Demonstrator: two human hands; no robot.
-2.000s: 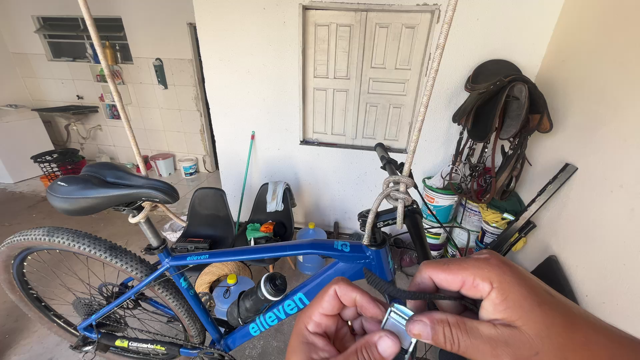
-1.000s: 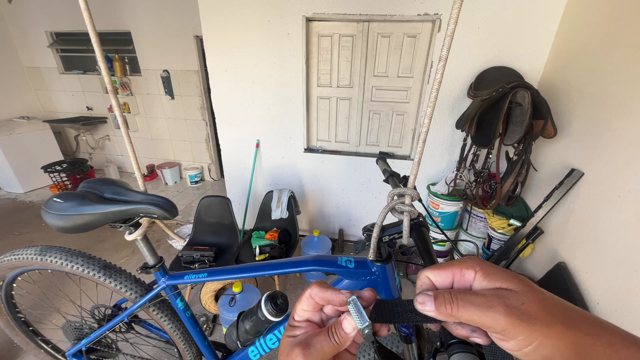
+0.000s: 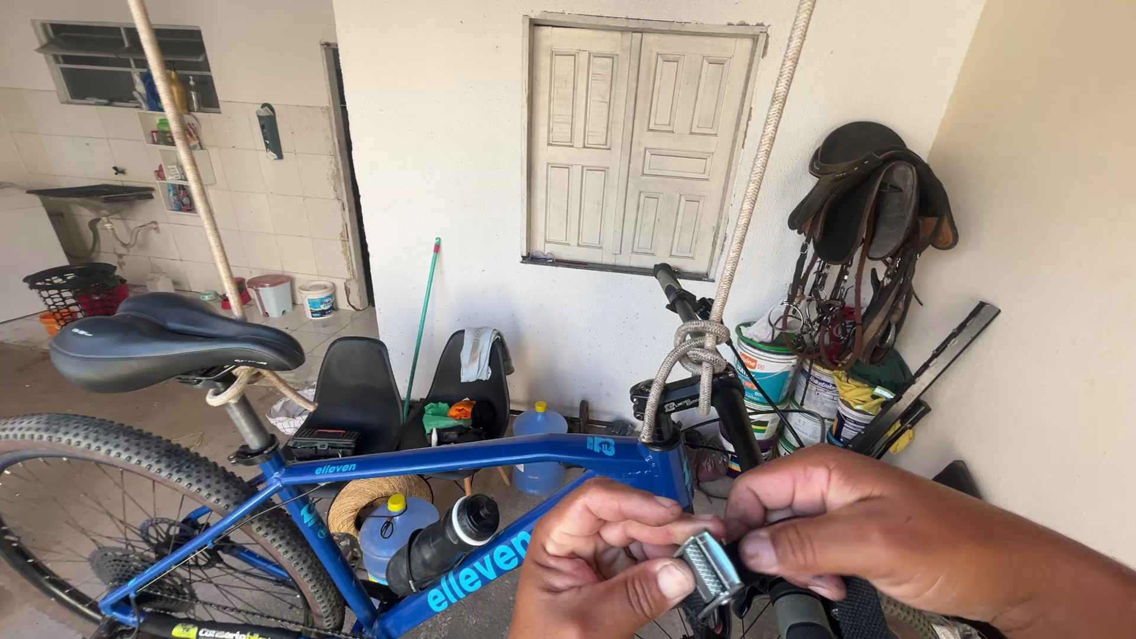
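Observation:
My left hand (image 3: 603,559) pinches a small metal cam buckle (image 3: 708,570) with a knurled face between thumb and fingers, low in the head view. Close against it on the right, my right hand (image 3: 816,524) grips a black webbing strap (image 3: 859,608) at the buckle; part of the strap is hidden by the fingers. Behind the hands hangs a blue bicycle frame (image 3: 470,461), with one rope (image 3: 701,346) knotted near the handlebar stem and another rope (image 3: 235,386) around the seat post under the black saddle (image 3: 169,342).
Black chairs (image 3: 355,390), a blue water jug (image 3: 539,470) and a coil of straw-coloured rope (image 3: 355,506) stand behind the bicycle. Paint buckets (image 3: 765,364) stand at the right wall corner, below a hanging leather horse saddle (image 3: 870,195). A green pole (image 3: 422,328) leans on the wall.
Both hands have drawn close together at the buckle; one second ago a length of black strap showed between them. The buckle's knurled face has turned.

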